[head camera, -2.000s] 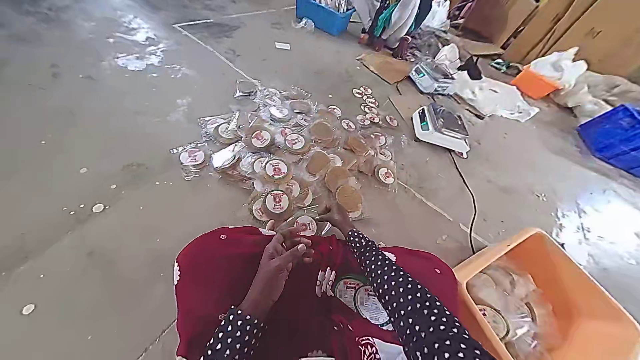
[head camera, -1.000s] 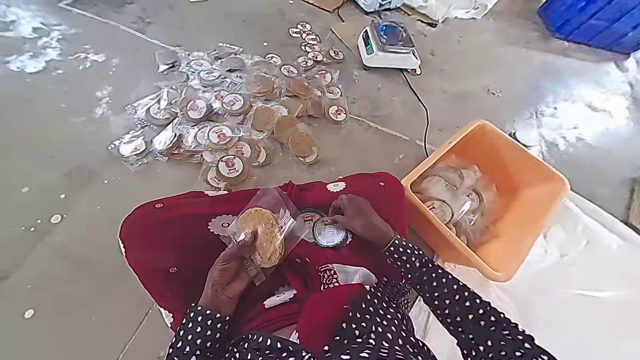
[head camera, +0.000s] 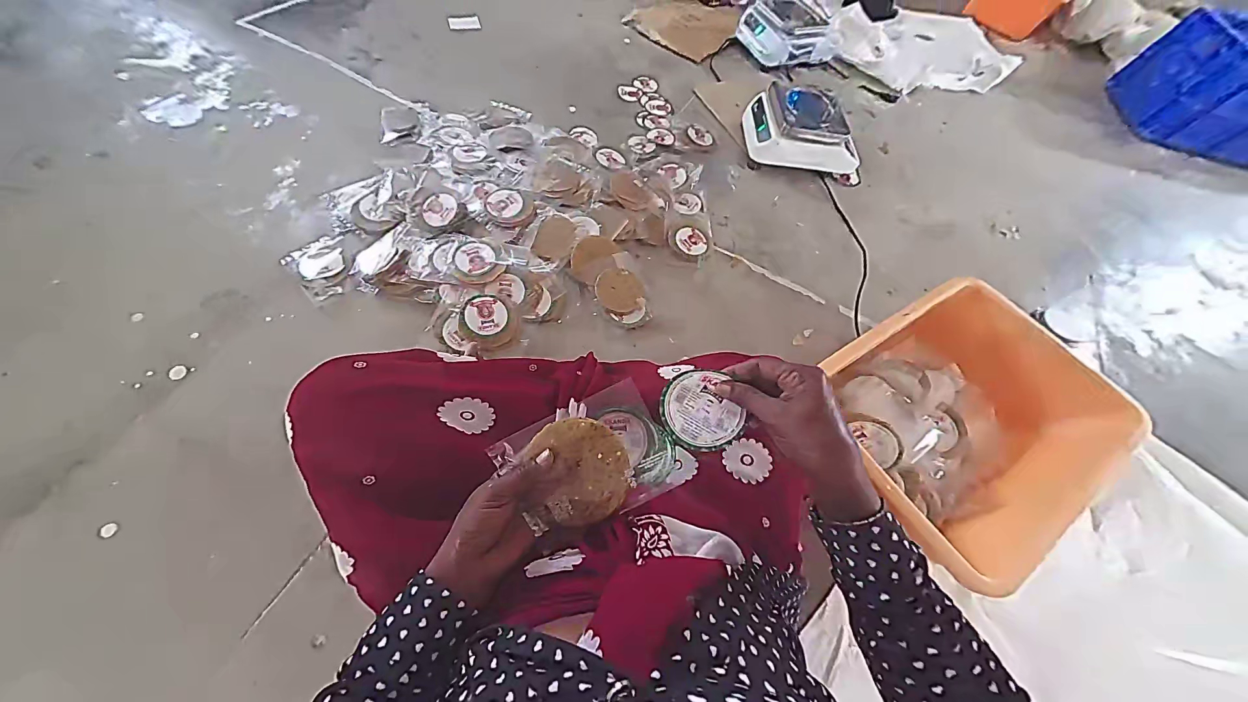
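My left hand (head camera: 507, 517) holds a clear plastic packet with a round, flat brown disc (head camera: 585, 472) in it, the thumb over its near left edge. My right hand (head camera: 795, 409) pinches a round printed label (head camera: 704, 409) with a green rim by its right edge, just beyond the packet. Another green-rimmed label (head camera: 629, 436) lies on my lap, partly behind the packet. Both hands are above the red cloth (head camera: 390, 468) with white flowers. At my right stands an orange plastic tub (head camera: 1053, 468) with several packets in it (head camera: 877, 439).
A heap of clear packets with brown discs and round labels (head camera: 487, 315) spreads over the floor ahead. Loose small labels (head camera: 658, 105) lie at its far right. A white digital scale (head camera: 801, 127) stands beyond, its cable running to the tub. Farther off are another scale (head camera: 785, 34) and a blue crate (head camera: 1185, 88).
My right hand has lifted a round label from my lap and moved it beside the packet. The left hand still holds the packet. The view has shifted.
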